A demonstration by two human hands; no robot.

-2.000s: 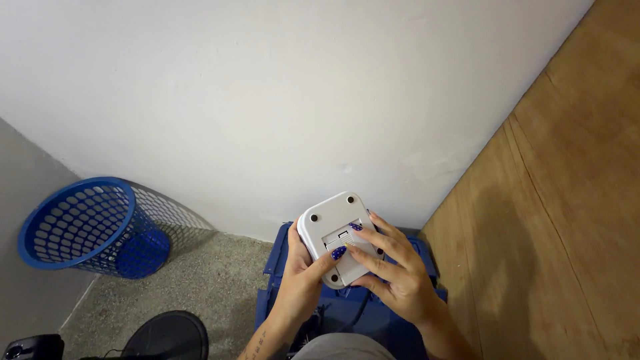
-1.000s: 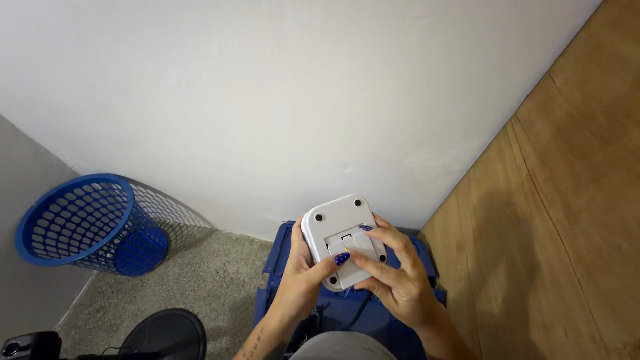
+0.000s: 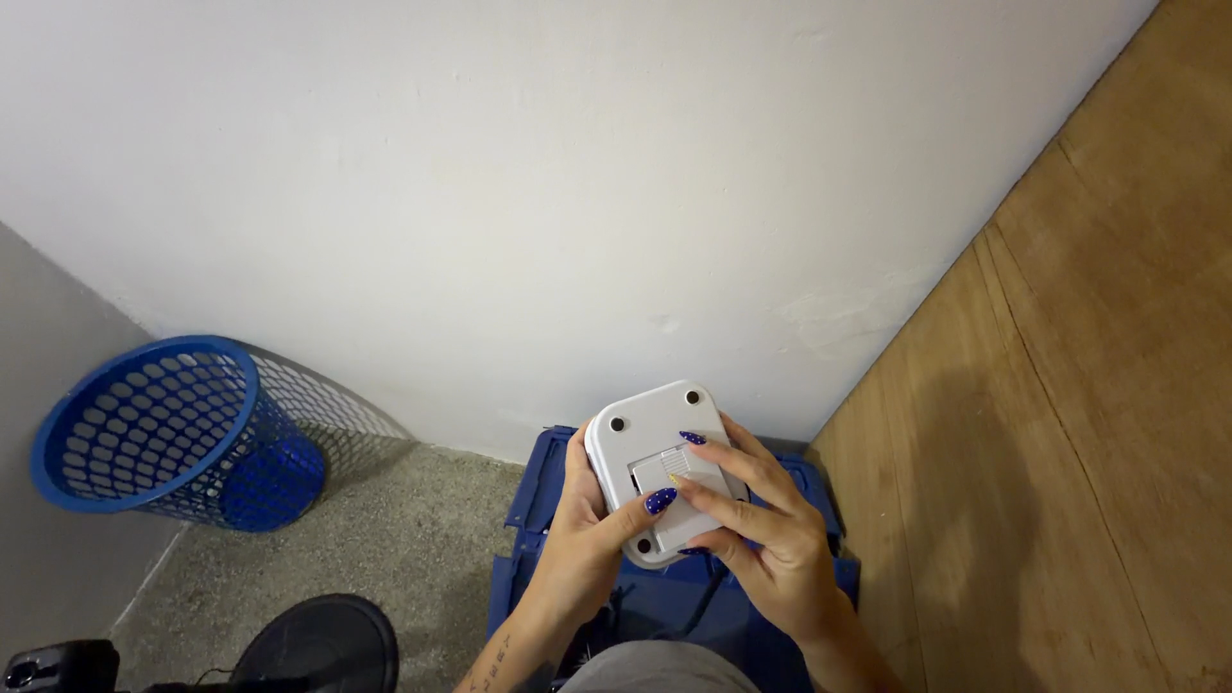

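A white plastic device with rounded corners and dark round feet (image 3: 654,433) is held underside up, near the lower middle of the head view. My left hand (image 3: 587,520) grips its left side, with the thumb on a ribbed battery compartment cover (image 3: 677,496). The cover lies over the recess in the underside, with a narrow dark gap at its left edge. My right hand (image 3: 770,525) holds the right side, its fingers resting on and beside the cover. What lies under the cover is hidden, as is the device's other face.
Below my hands stands a blue plastic bin or crate (image 3: 664,606) against the white wall. A blue mesh basket (image 3: 245,423) is on the speckled floor at left, near a black round base (image 3: 322,645). A wooden panel (image 3: 962,500) borders the right side.
The cover has shifted over the recess, and the opening seen near its upper edge in the earlier frames is now covered. Both hands keep hold of the device.
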